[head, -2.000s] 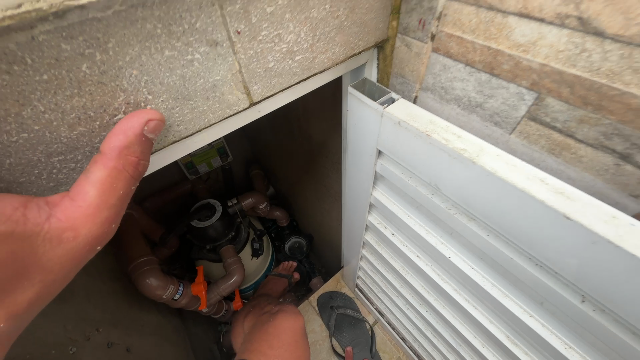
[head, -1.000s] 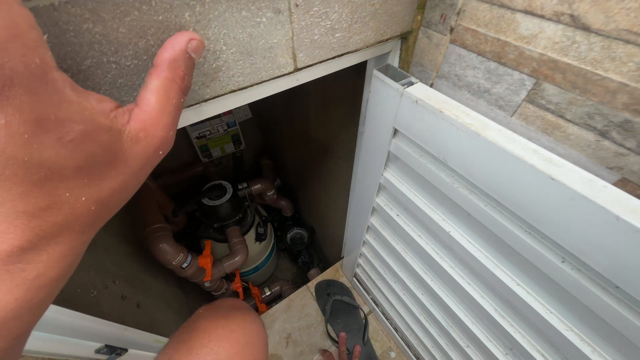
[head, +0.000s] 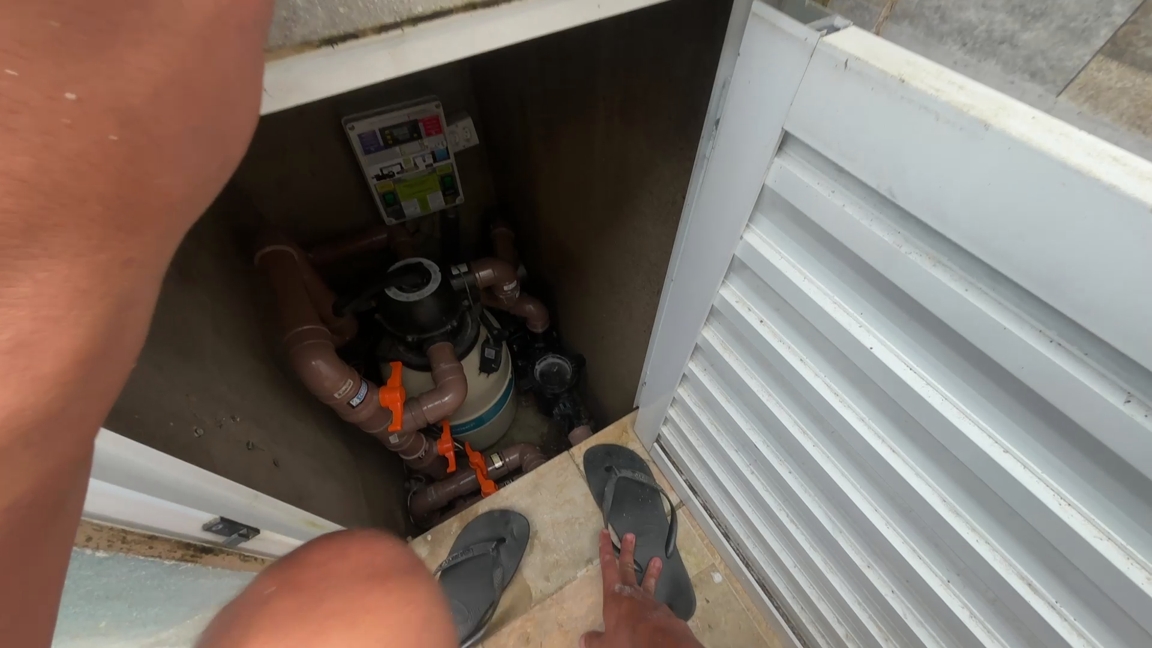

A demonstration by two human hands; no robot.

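My left hand (head: 153, 99) and forearm fill the left side close to the camera; the fingers are out of the frame, so what they touch is hidden. Low in the view, my right hand (head: 630, 589) reaches onto a dark grey flip-flop (head: 670, 576), fingertips by its strap and slightly apart. A second flip-flop (head: 481, 562) lies to the left, on the same stone ledge (head: 553, 513). Down in the recess stand a pool filter tank (head: 481, 396) with a black valve head (head: 414, 292), brown pipes (head: 315, 360) and orange valve handles (head: 392, 396).
A white louvred door (head: 900, 360) stands swung out on the right. A control box (head: 405, 162) hangs on the recess's back wall. The black pump (head: 553, 371) is beside the tank. My bare knee (head: 333, 594) is at the bottom left, near a white frame with a latch (head: 231, 530).
My left thumb, visible earlier, has left the frame. The bare foot seen among the pipes two seconds ago no longer shows there. More of my right hand is in view at the flip-flop.
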